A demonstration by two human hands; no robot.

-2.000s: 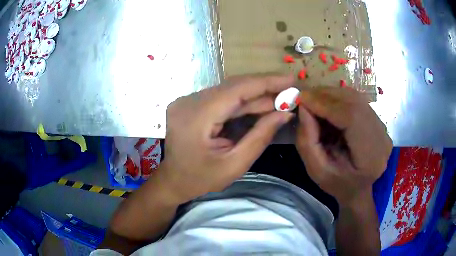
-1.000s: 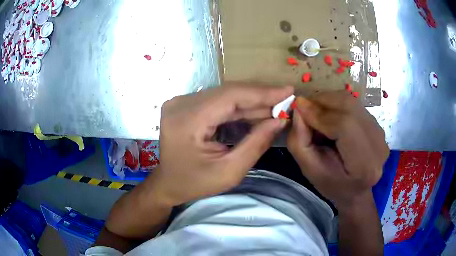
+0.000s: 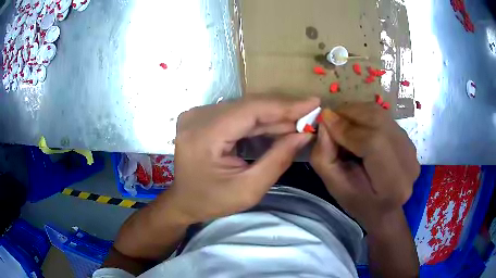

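A white disc (image 3: 308,120) is pinched, tilted, between the thumb and index finger of my left hand (image 3: 234,152). One red piece (image 3: 309,128) sits on its lower part. My right hand (image 3: 365,155) pinches a second red piece (image 3: 320,118) against the disc's right edge; its fingertips hide most of that piece. Beyond the hands, a small white cup (image 3: 338,55) stands on the cardboard pad (image 3: 283,49) with a thin pale stick (image 3: 356,57) resting in it. Several loose red pieces (image 3: 334,87) lie near the cup.
A heap of white discs with red marks (image 3: 41,43) lies at the far left of the metal table (image 3: 109,98). One disc (image 3: 471,88) and red pieces (image 3: 462,15) are at the right. Below the edge are blue crates with red pieces (image 3: 451,212) and yellow-black tape (image 3: 103,199).
Since two seconds ago, the disc has turned from facing up to a steeper tilt between my fingers. My hands have shifted slightly left and stay closed on it. Little differs from one second ago.
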